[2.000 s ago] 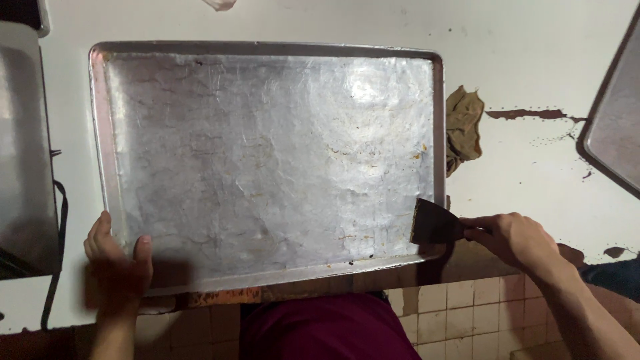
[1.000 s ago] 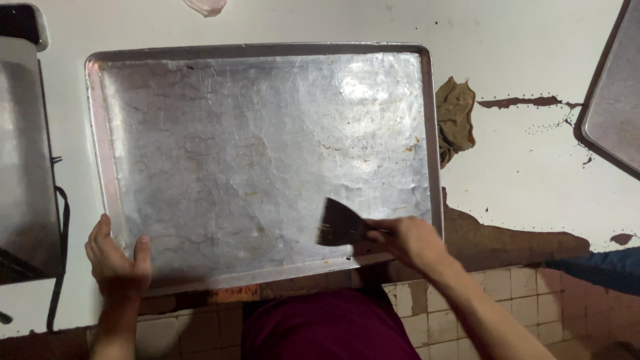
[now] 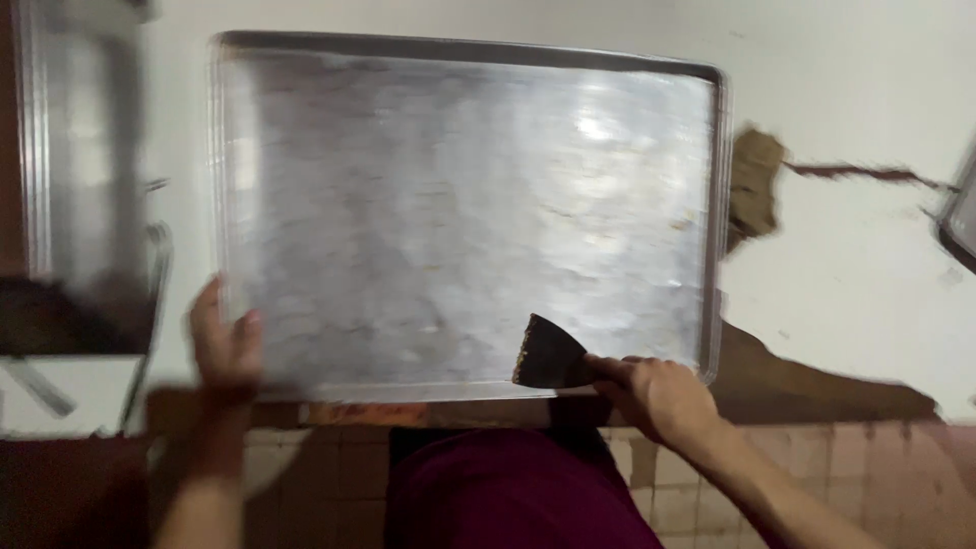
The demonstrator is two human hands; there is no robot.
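A large rimmed metal baking tray [image 3: 457, 213] lies on a worn white table, its surface scuffed with small yellowish bits of residue. My left hand [image 3: 225, 335] grips the tray's lower left edge, thumb over the rim and fingers outside. In my right hand [image 3: 663, 396] is a scraper with a wide dark blade [image 3: 550, 354]; crumbs cling to the blade's edge. The blade is over the tray's near rim, right of the middle; whether it touches the metal I cannot tell. The view is blurred.
A crumpled brown cloth [image 3: 755, 183] lies against the tray's right side. Another metal tray [image 3: 962, 210] shows at the right edge. A metal container [image 3: 84, 152] stands at the left, with a dark cord or strap [image 3: 156, 282] beside it.
The scraper has moved left from the tray's lower right corner, where it was two seconds ago. My left hand still holds the lower left edge. The view has shifted left.
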